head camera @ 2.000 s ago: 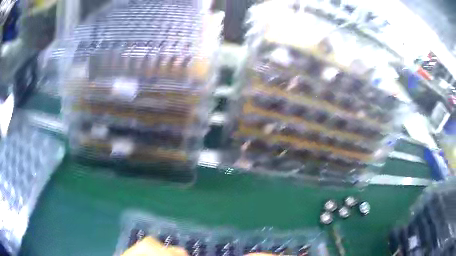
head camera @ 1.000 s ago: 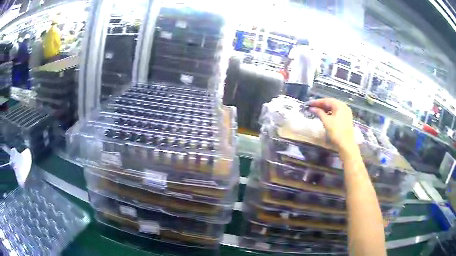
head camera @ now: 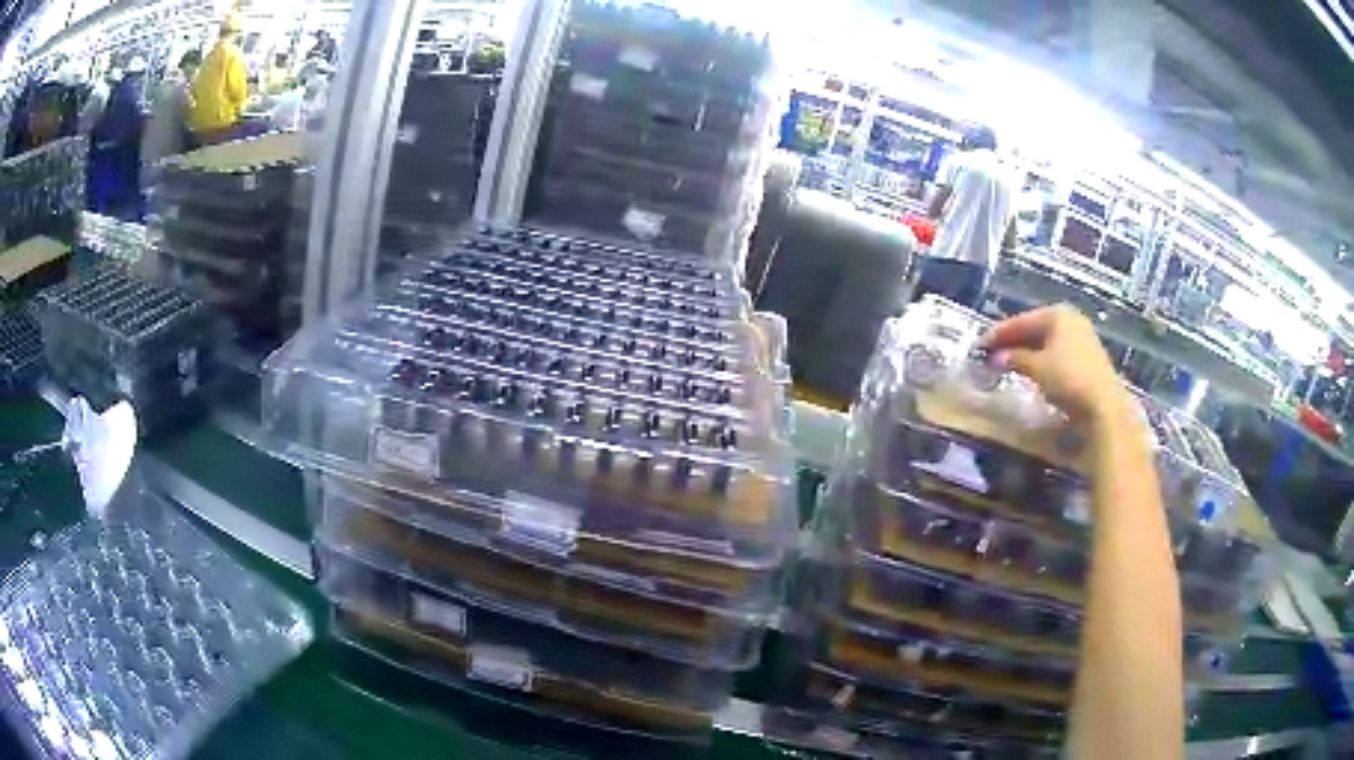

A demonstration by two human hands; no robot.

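Observation:
My right hand (head camera: 1039, 356), bare, reaches up over the top front of the right tray stack (head camera: 950, 520). Its thumb and forefinger are pinched on a small dark-and-silver round component (head camera: 982, 354), just above crumpled clear plastic on the stack. The part is small and blurred. My left hand is out of the picture. The left tray stack (head camera: 542, 579) stands beside it, with brown layers and white labels. Its top tray (head camera: 579, 334) holds rows of dark round components with silver points.
An empty clear dimpled tray (head camera: 141, 639) lies at lower left on the green bench (head camera: 371, 720). A white fan-like object (head camera: 101, 453) is above it. Dark tray stacks (head camera: 639, 141) and metal posts (head camera: 357, 149) stand behind. A person in white (head camera: 973, 208) is at the back.
The view has lifted from the bench to the stack tops. My right hand has come into view over the right stack. Over the last second it stays there while the scene shifts right.

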